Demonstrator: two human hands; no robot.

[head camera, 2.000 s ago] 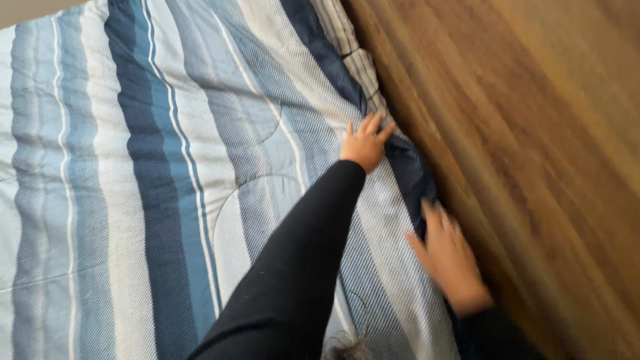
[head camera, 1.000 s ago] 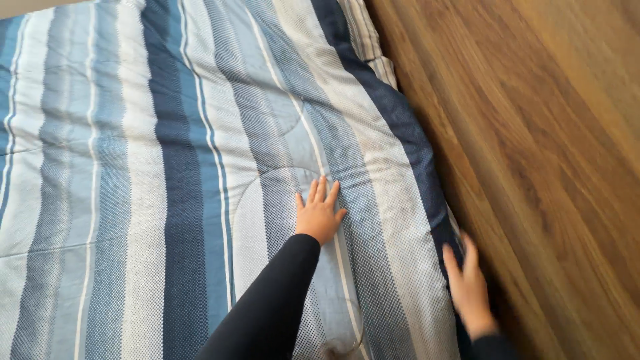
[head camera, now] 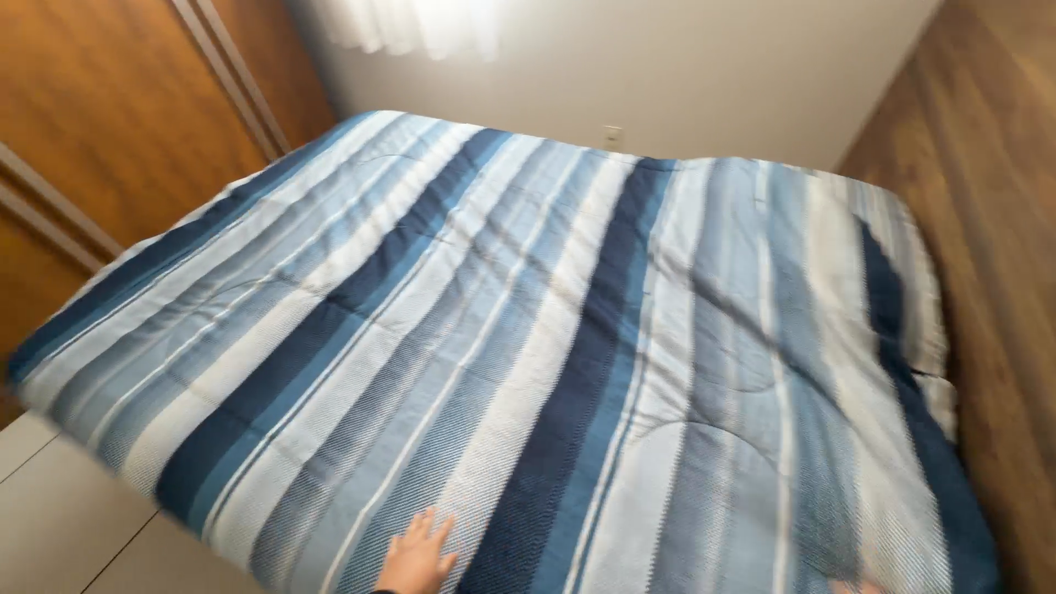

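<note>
A quilted comforter (head camera: 528, 330) with blue, white and grey stripes lies spread over a bed, with soft wrinkles across its right half. My left hand (head camera: 418, 554) rests on its near part, fingers apart, holding nothing. Of my right hand (head camera: 855, 586) only a blurred bit shows at the bottom edge, over the pale stripe near the right side; its fingers cannot be made out. Past the comforter's dark border on the right, a paler striped cloth (head camera: 920, 305) shows along the bed's side.
Brown wood-grain panelling (head camera: 998, 247) runs along the right of the bed. At the left stands a wooden wardrobe (head camera: 107, 107) with metal-coloured strips. Beyond the bed are a pale wall (head camera: 701, 74) with an outlet (head camera: 613, 134) and a white curtain (head camera: 412, 25). Light floor tiles (head camera: 74, 511) lie at lower left.
The view has swung to take in the whole bed. My right hand, earlier at the comforter's dark right edge, is now over a pale stripe inward of it. My left hand has moved left across the stripes.
</note>
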